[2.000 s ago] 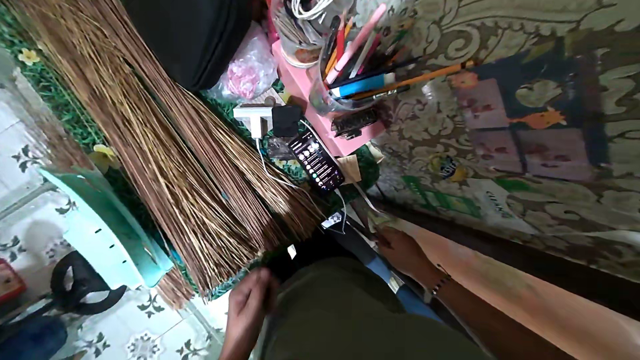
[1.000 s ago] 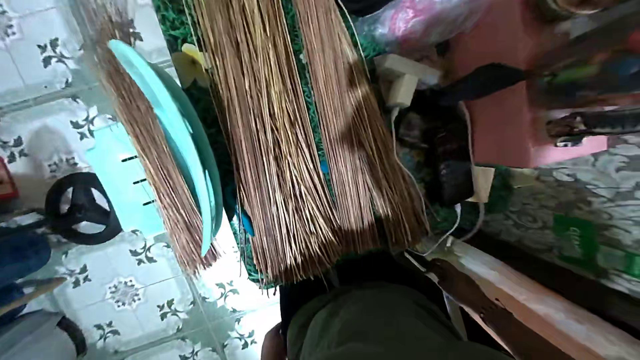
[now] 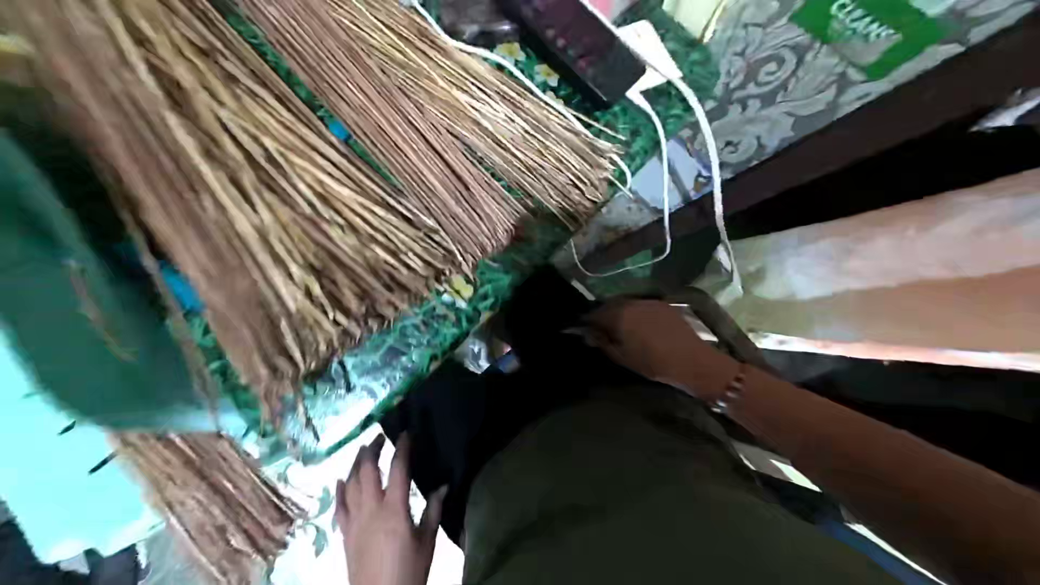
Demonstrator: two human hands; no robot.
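My left hand [image 3: 388, 512], fingers spread and holding nothing, is low in the view beside my dark clothing. My right hand [image 3: 646, 337], with a beaded bracelet at the wrist, is near my lap with its fingers curled round a small, thin pale object that is too blurred to name. Bundles of thin brown sticks [image 3: 276, 211] lie on a table with a green, flower-patterned cover [image 3: 496, 284], their ends towards me. Another stick bundle [image 3: 211, 496] sticks out below a teal plastic item [image 3: 106, 390] at the left.
A dark phone-like device [image 3: 581, 49] and white cables [image 3: 666, 203] lie at the table's far right. Beyond them is a patterned cloth or wall covering [image 3: 760, 114] with a green patch bearing writing. A pale plank-like surface [image 3: 902, 268] runs along the right.
My left hand, barely seen at the lower edge a second ago, is now in view with its fingers spread. The view has swung and come closer to the sticks' ends.
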